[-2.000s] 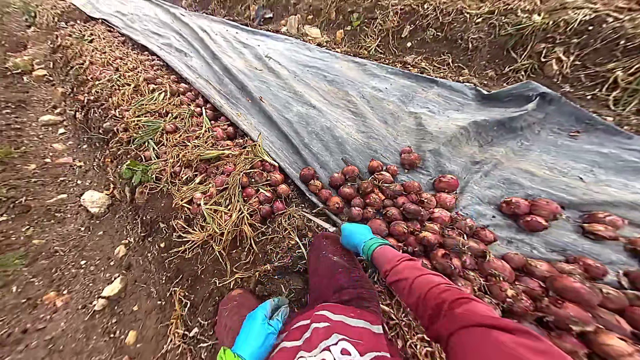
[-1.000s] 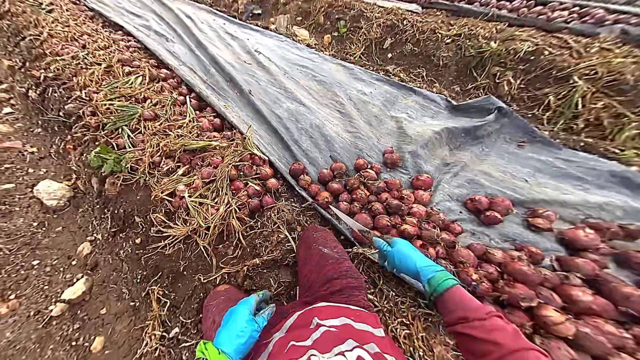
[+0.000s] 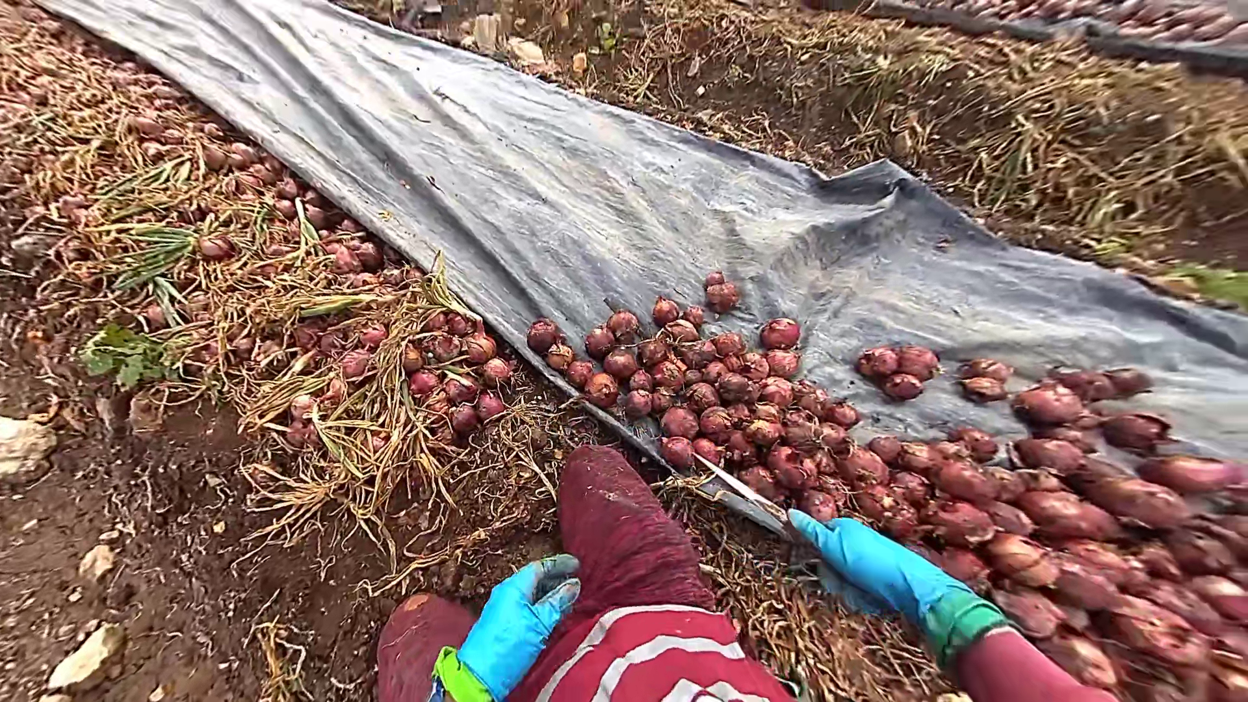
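Observation:
My right hand (image 3: 873, 565), in a blue glove, grips a long thin metal blade (image 3: 736, 485) whose tip points up and left over the sheet's near edge. Beside it, red onions without tops (image 3: 770, 409) lie heaped on a grey plastic sheet (image 3: 585, 185). My left hand (image 3: 517, 619), also blue-gloved, rests by my thigh with its fingers loosely curled; I see nothing in it. Ahead and left of that hand, red onions (image 3: 458, 375) with dry yellow tops (image 3: 366, 439) lie on the soil.
Pale stones (image 3: 88, 658) dot the brown soil at the left. A green leafy weed (image 3: 125, 356) grows beside the onion row. Beyond the sheet runs a bank of dry stalks (image 3: 936, 117), and more onions (image 3: 1121, 15) lie at the top right.
Two seconds ago my right hand was farther up and left, by the sheet's edge; it has moved right and back toward me with the blade. My left hand remains near my thigh.

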